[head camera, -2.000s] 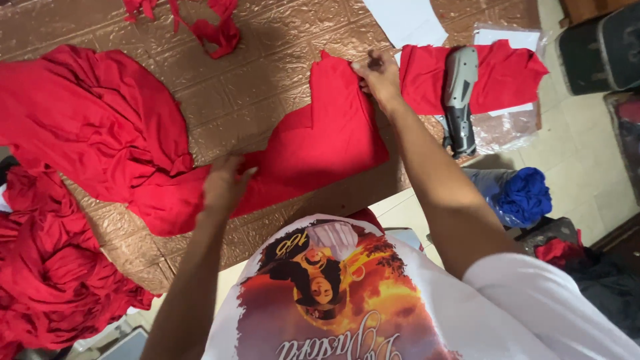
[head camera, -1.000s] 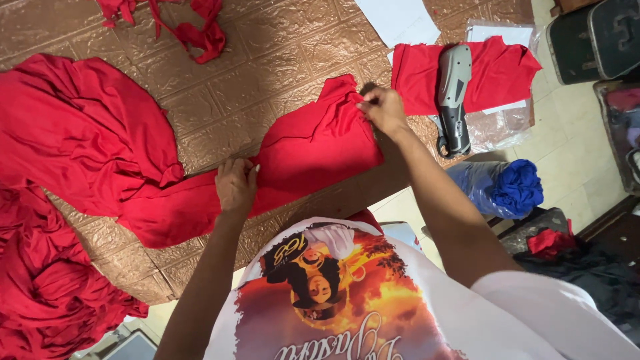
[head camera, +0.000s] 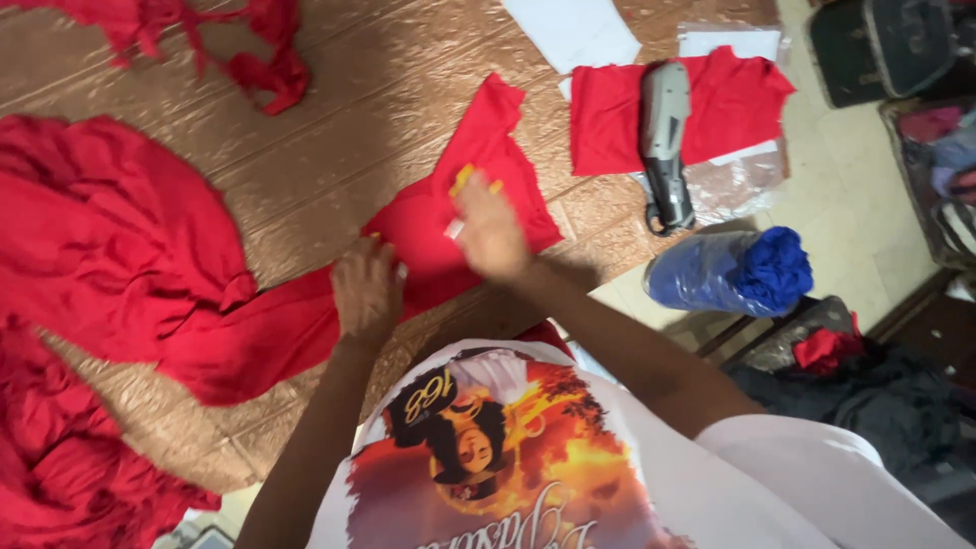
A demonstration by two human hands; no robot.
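Observation:
A long piece of red fabric (head camera: 290,313) lies across a brown, brick-patterned surface (head camera: 320,168), bunched up at the left and flatter near my hands. My left hand (head camera: 370,290) rests on the flat stretch, fingers bent over its upper edge; whether it pinches the cloth is unclear. Farther right, my right hand (head camera: 492,229) lies blurred on the fabric, fingers extended, with small yellow marks or bits near the fingertips. Beyond that hand, a grey and black handheld power cutter (head camera: 667,145) sits on a separate folded red cloth piece (head camera: 602,122).
White paper (head camera: 576,30) lies at the top, and clear plastic (head camera: 736,191) is under the cloth piece. A plastic-wrapped blue fabric roll (head camera: 724,271) is at the right. Red scraps (head camera: 267,69) lie top left, a red fabric heap (head camera: 69,450) lower left, dark cases (head camera: 877,49) upper right.
My right hand has moved from the fabric's right end inward onto its middle. The right part of the fabric has shifted and its end now looks narrower and angled. My left hand remains on the cloth.

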